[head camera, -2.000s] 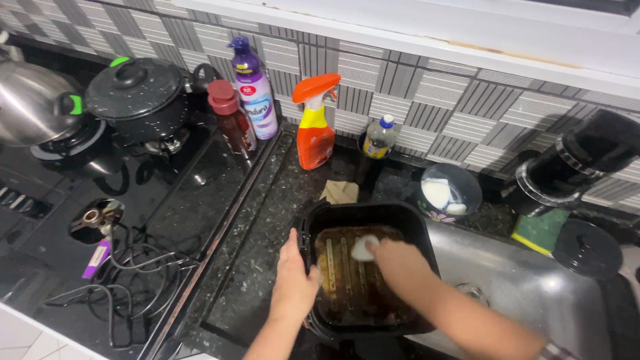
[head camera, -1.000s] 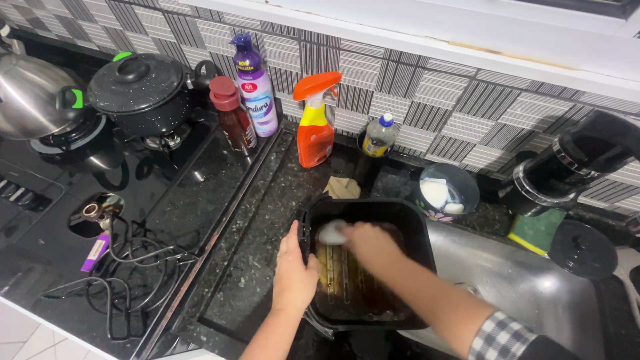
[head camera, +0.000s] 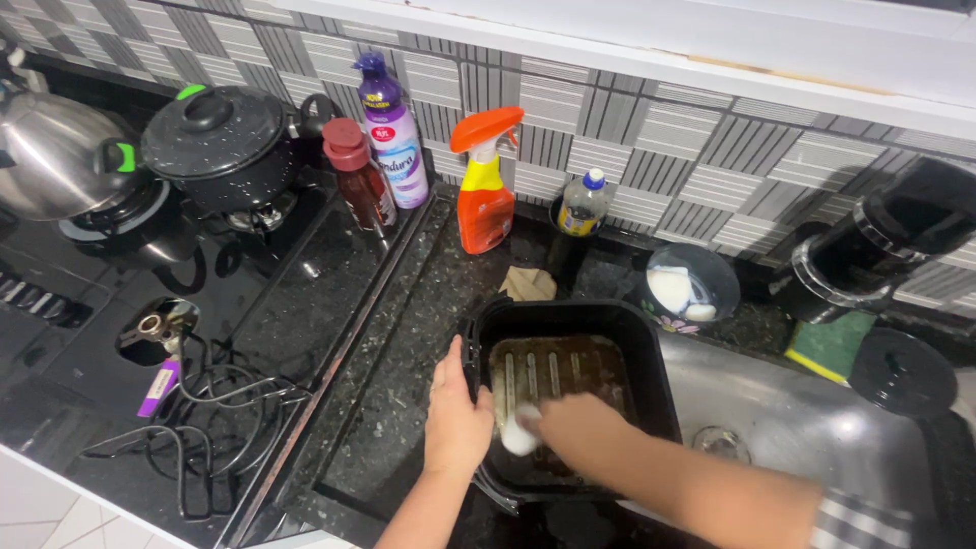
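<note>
A black square air fryer basket (head camera: 667, 396) stands at the left edge of the steel sink, with brownish liquid over its ribbed floor. My left hand (head camera: 457, 415) grips the basket's left rim, thumb on the inner side. Inside the basket, my right hand (head camera: 583, 431), blurred, holds a white piece, perhaps soap or a sponge (head camera: 518, 436), against the ribs. A folded beige cloth (head camera: 528, 284) lies just behind the basket. Behind it to the right is a dark bowl (head camera: 720, 274) with white pieces in it.
A steel sink (head camera: 839, 450) lies at the right, with a green and yellow sponge (head camera: 831, 347) at its back edge. An orange spray bottle (head camera: 486, 206) and a dish soap bottle (head camera: 583, 204) stand by the wall. The stove at left bears a lidded pot (head camera: 229, 156), a kettle (head camera: 65, 156) and loose burner grates (head camera: 179, 457).
My right hand has moved with the white piece from the back of the basket toward its front left. My left hand has stayed at the left rim.
</note>
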